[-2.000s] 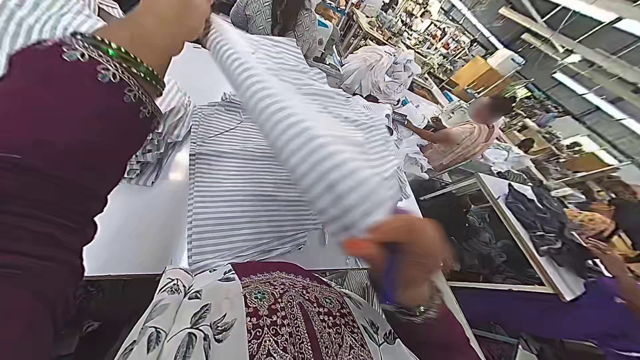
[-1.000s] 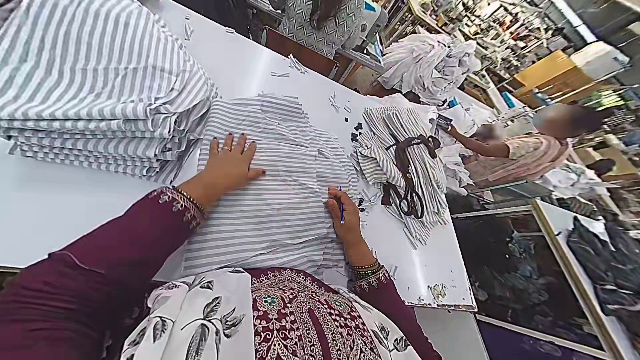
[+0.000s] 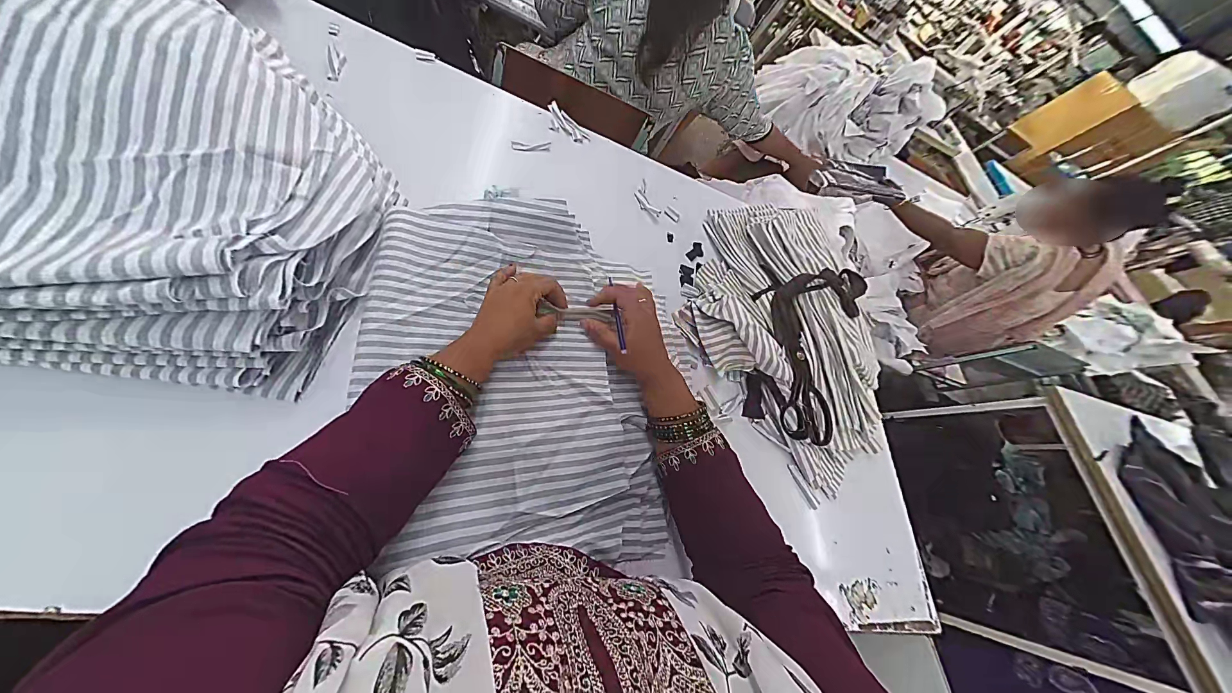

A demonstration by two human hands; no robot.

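Grey-and-white striped fabric pieces [image 3: 500,433] lie flat on the white table [image 3: 183,472] before me. Over them, my left hand [image 3: 515,313] pinches a fold of striped fabric [image 3: 577,313] between thumb and fingers. The fold's other end is in my right hand [image 3: 630,332], which also holds a blue pen [image 3: 619,327] upright between its fingers. Both hands are a short gap apart. To the right, black-handled scissors [image 3: 808,414] and a dark cloth strip [image 3: 791,313] rest on a bundle of striped pieces [image 3: 837,356].
A tall stack of folded striped fabric [image 3: 173,192] stands at the left. Thread and fabric scraps [image 3: 566,123] and small black pieces [image 3: 689,265] are scattered beyond. Two people work across the table, a striped bundle [image 3: 857,180] between their hands. Dark garments [image 3: 1174,510] lie at far right.
Two seconds ago I held a striped piece raised; one second ago my hands lay on the flat fabric. Now they have come together and pinch a fold. The person at the top has reached toward the other.
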